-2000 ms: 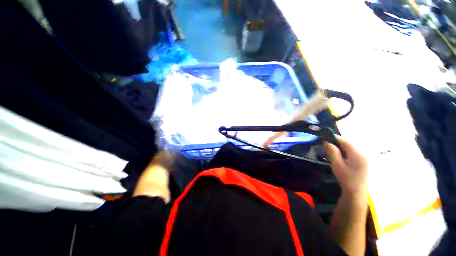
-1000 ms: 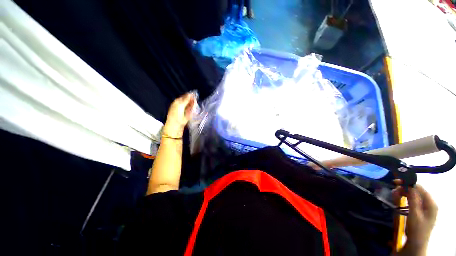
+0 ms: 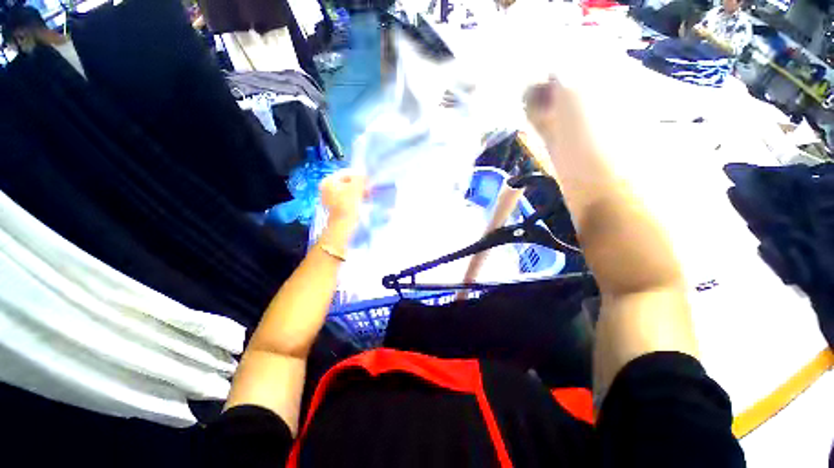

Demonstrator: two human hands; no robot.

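Observation:
A clear plastic bag (image 3: 402, 123) is stretched in the air above the blue basket (image 3: 366, 320), blurred and partly washed out by glare. My left hand (image 3: 344, 196) grips its near left edge. My right hand (image 3: 549, 99) is raised over the white table, its fingers blurred; I cannot tell whether it holds the film. A black hanger (image 3: 498, 238) with a dark garment (image 3: 485, 334) hanging from it lies across the basket's near edge, with no hand on it. A tan tube (image 3: 494, 228) slants behind the hanger. Whitish film fills the basket.
Black garments (image 3: 174, 174) and white garments (image 3: 101, 302) hang on the left. The white table (image 3: 732, 311) with a yellow edge runs along the right, with a dark garment pile (image 3: 791, 228) on it. A crumpled blue bag (image 3: 311, 187) is beside the basket. A person sits at the far right back.
My right hand has let go of the hanger and risen forward over the table. My left hand has lifted the clear bag up above the basket. The hanger now rests without a hand on it.

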